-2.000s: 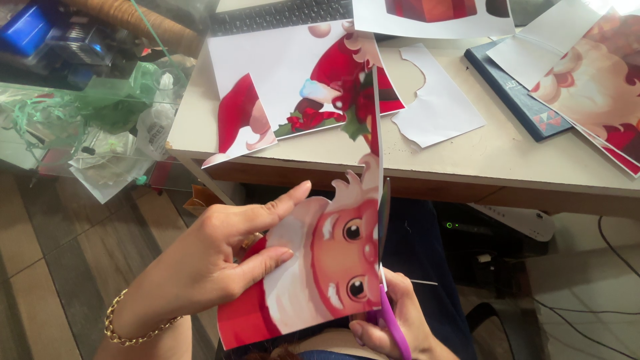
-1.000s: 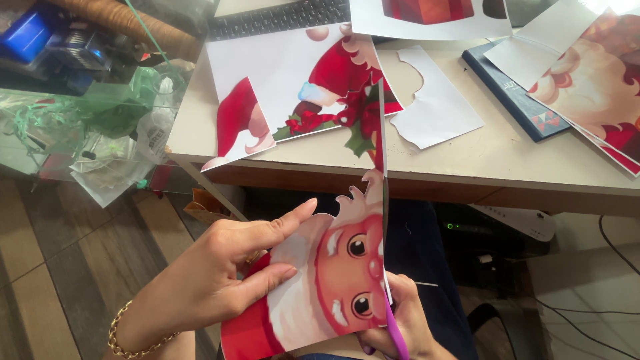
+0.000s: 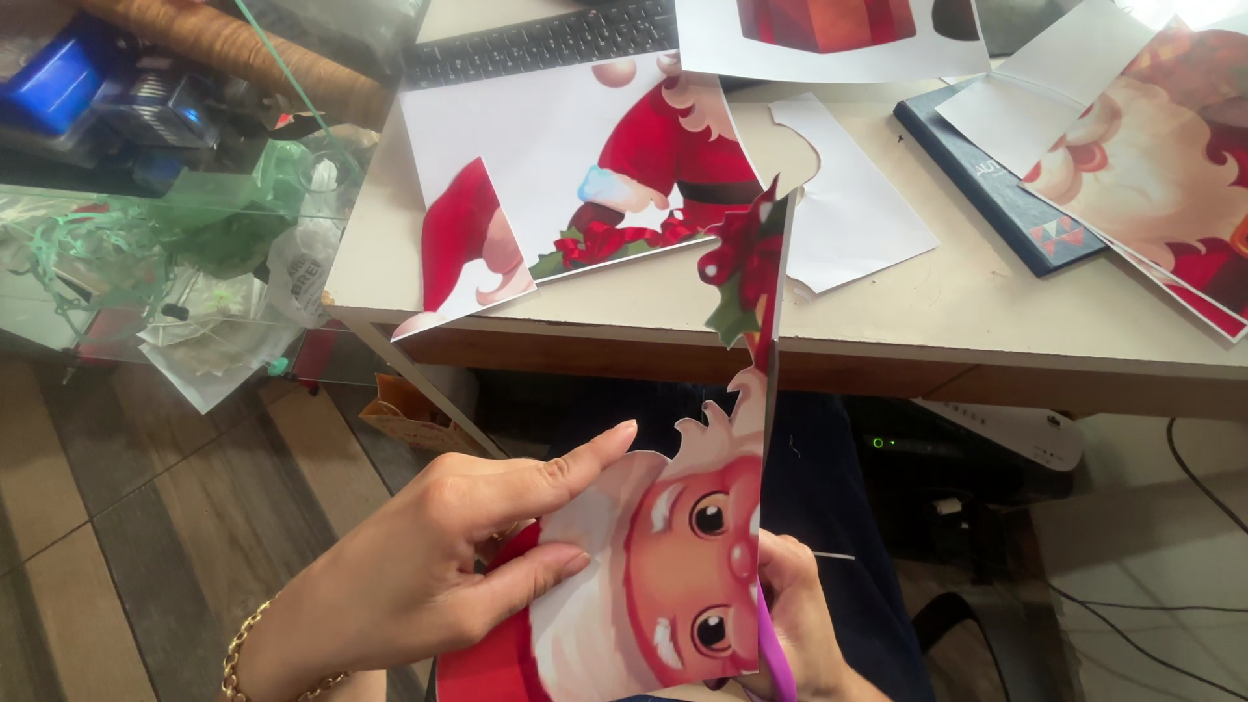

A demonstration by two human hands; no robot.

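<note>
My left hand (image 3: 439,556), with a gold chain bracelet at the wrist, grips a printed paper Santa face cutout (image 3: 682,565) between thumb and fingers at its white hat brim. The cutout's curly beard and holly reach up in front of the desk edge. My right hand (image 3: 804,609) holds purple-handled scissors (image 3: 775,643) at the cutout's straight right edge; their blades are mostly hidden behind the paper. On the desk lie a red hat piece (image 3: 463,234), a Santa body print (image 3: 663,146) and a white paper offcut (image 3: 848,205).
A black keyboard (image 3: 546,44) lies at the back of the white desk (image 3: 604,312). On the right, a dark blue book (image 3: 1004,185) lies partly under more Santa prints (image 3: 1121,166). Left of the desk, a glass shelf holds plastic bags (image 3: 224,205). Cables hang at the lower right.
The cutout has risen slightly, and the scissors blades seen along its right edge two seconds ago are now mostly out of sight. My left hand keeps its hold.
</note>
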